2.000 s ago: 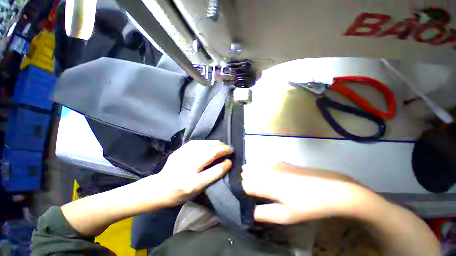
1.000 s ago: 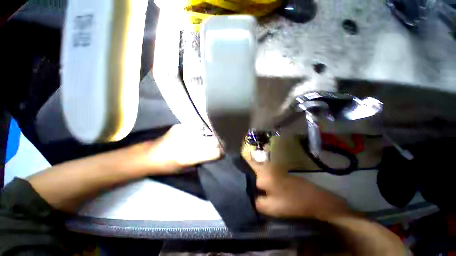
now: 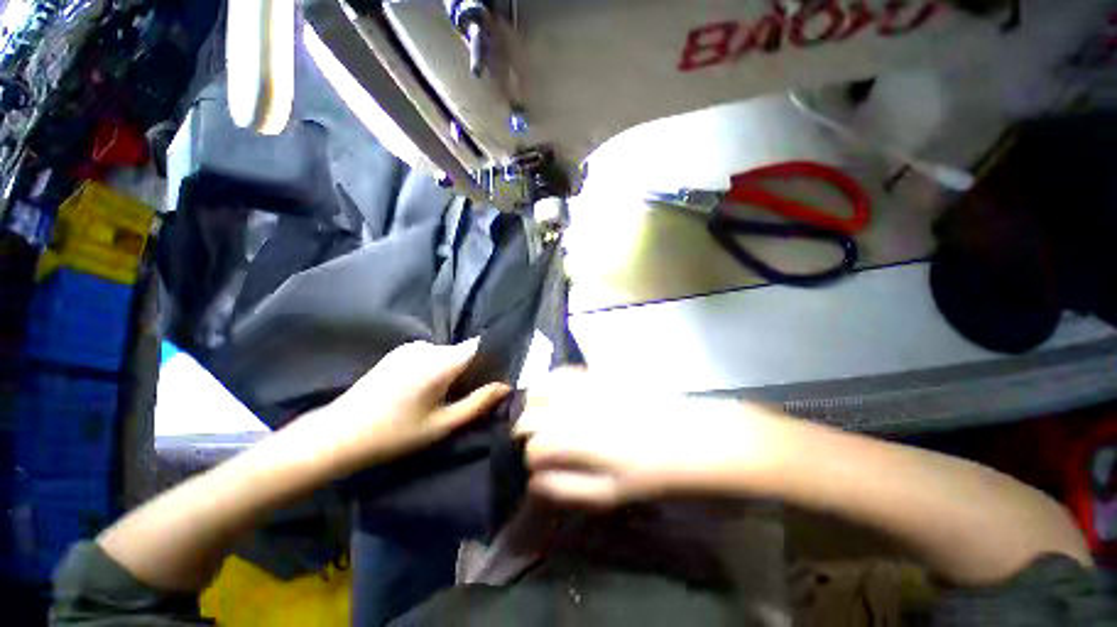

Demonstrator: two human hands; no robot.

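The dark garment (image 3: 343, 294) lies heaped left of the needle and hangs over the table's front edge. The presser foot and needle area (image 3: 539, 202) is above the cloth's far end. My left hand (image 3: 423, 398) grips the dark cloth just in front of the needle, thumb and fingers pinching it. My right hand (image 3: 588, 435), overexposed and slightly blurred, holds the cloth's right edge close beside it. The exact finger contact is partly washed out.
The machine head (image 3: 613, 61) with red lettering spans the top. Scissors (image 3: 796, 221) with red and dark blue handles lie right of the needle. A dark round stand (image 3: 998, 288) is farther right. A ruler strip (image 3: 845, 402) runs along the front edge. Blue crates (image 3: 74, 319) and a yellow crate stand left.
The view swung close to the machine lamp and back. The garment left of the needle is more bunched, and the cloth between my hands lies differently. Both hands still hold cloth.
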